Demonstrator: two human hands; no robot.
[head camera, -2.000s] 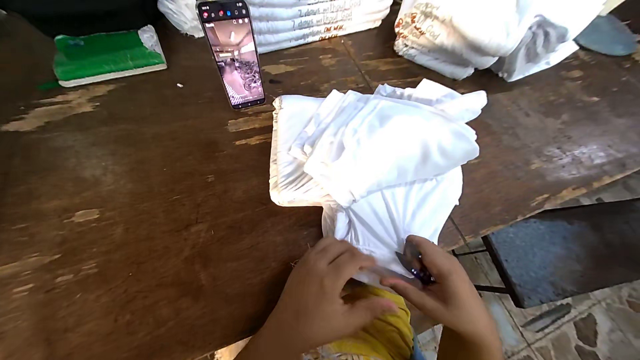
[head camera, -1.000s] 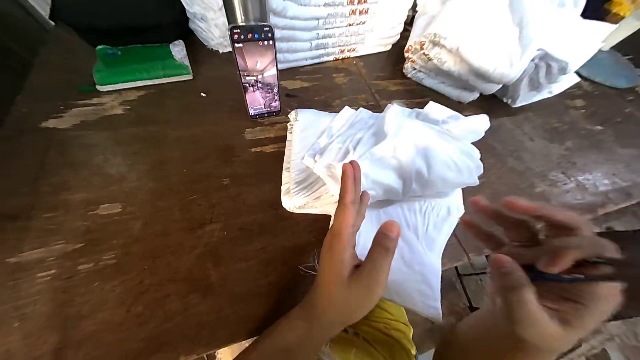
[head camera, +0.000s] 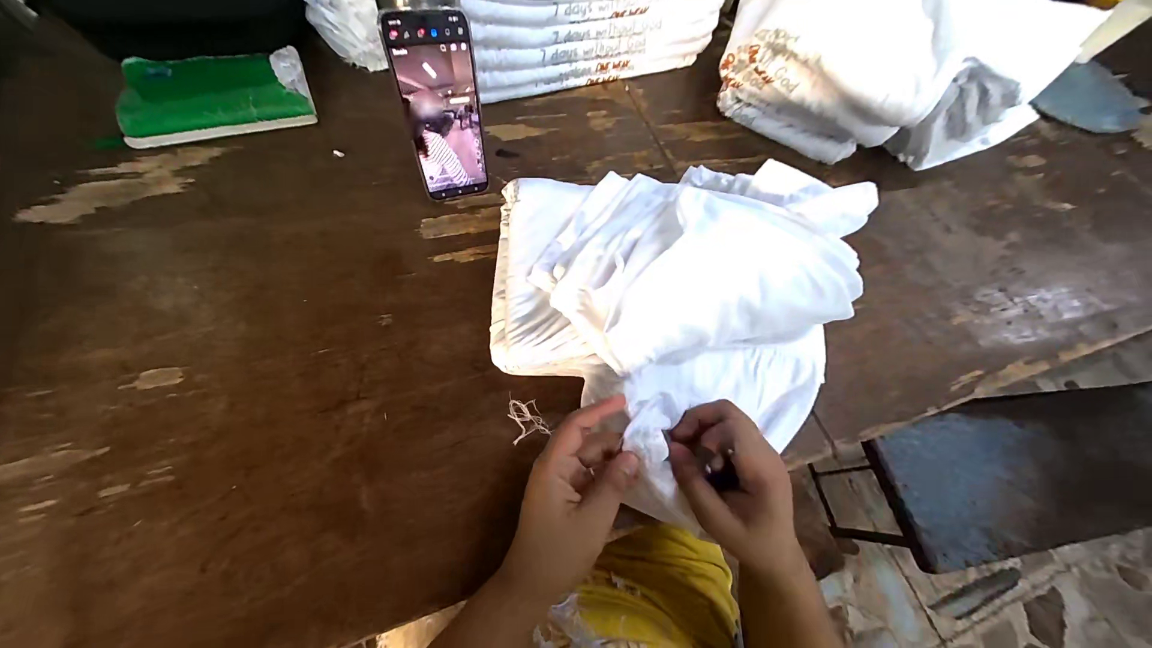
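Note:
A heap of white cloth (head camera: 720, 270) lies rumpled on the wooden table, over a flatter folded white piece at its left. At the table's near edge my left hand (head camera: 580, 477) pinches a bunched part of the white cloth. Close by on the right, my right hand (head camera: 733, 477) grips the same bunch and also has a small dark tool in its curled fingers, mostly hidden; its kind cannot be told here. A small tangle of loose thread (head camera: 526, 420) lies on the table just left of my left hand.
A lit smartphone (head camera: 441, 108) stands upright behind the cloth. Farther back are a stack of folded white printed shirts (head camera: 585, 45), more white printed cloth (head camera: 828, 72) at the right and a green-covered book (head camera: 216, 94) at the left. A dark bench (head camera: 1026, 468) stands beyond the table's right edge.
A second ago my hands were apart and off the cloth, the right one blurred at the right. Both have come together at the cloth's near part and taken hold of it.

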